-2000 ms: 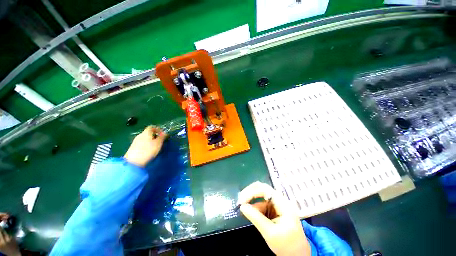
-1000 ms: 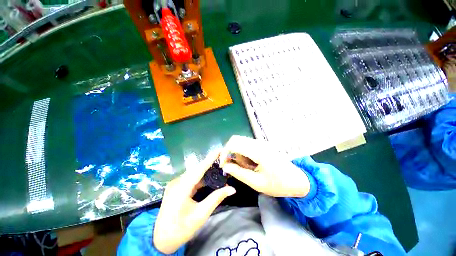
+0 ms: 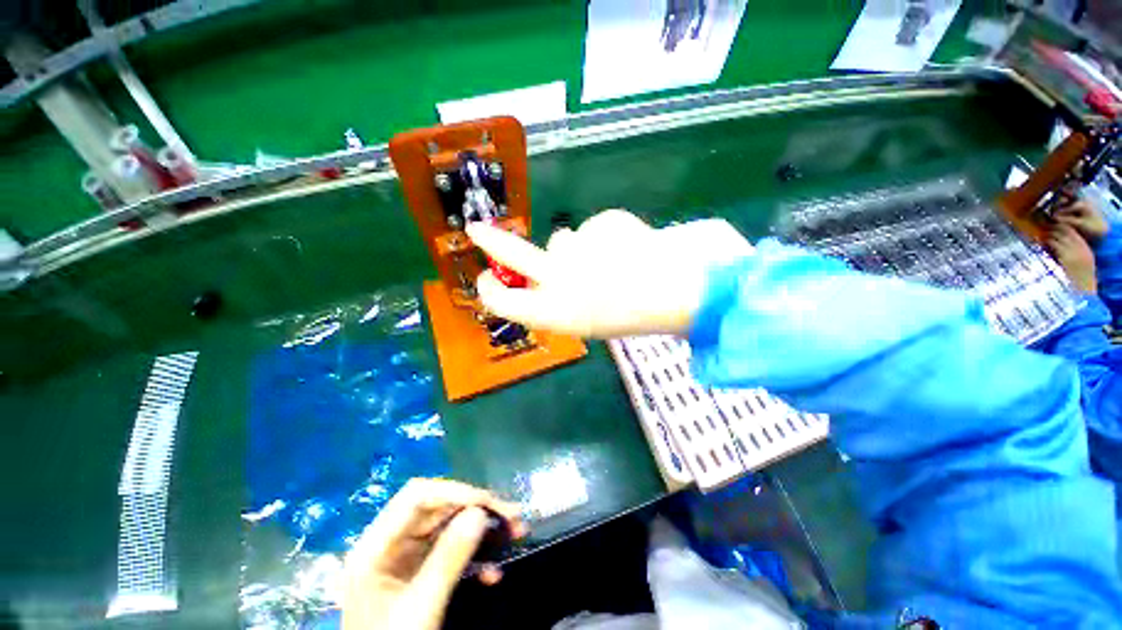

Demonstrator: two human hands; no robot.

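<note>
The toggle-clamp press [image 3: 458, 185] stands upright on its orange base in the middle of the bench. My right hand [image 3: 591, 277] is at the press, its fingers around the red press handle [image 3: 507, 275], which they partly cover. A small black jig nest [image 3: 506, 330] sits on the press base below. My left hand [image 3: 425, 548] is low at the bench's front edge, its fingers closed on a small black housing [image 3: 491, 537], mostly hidden by the fingers.
The white foam parts tray [image 3: 714, 412] lies right of the press, partly under my right arm. A clear blister tray [image 3: 911, 240] lies beyond. Blue film in a clear bag [image 3: 345, 418] and a gridded strip [image 3: 150, 480] lie left. Another person's hands [image 3: 1079, 246] show at far right.
My right hand has left the housing near my lap and moved up to the press handle. My left hand has moved left with the housing. The view has tilted up.
</note>
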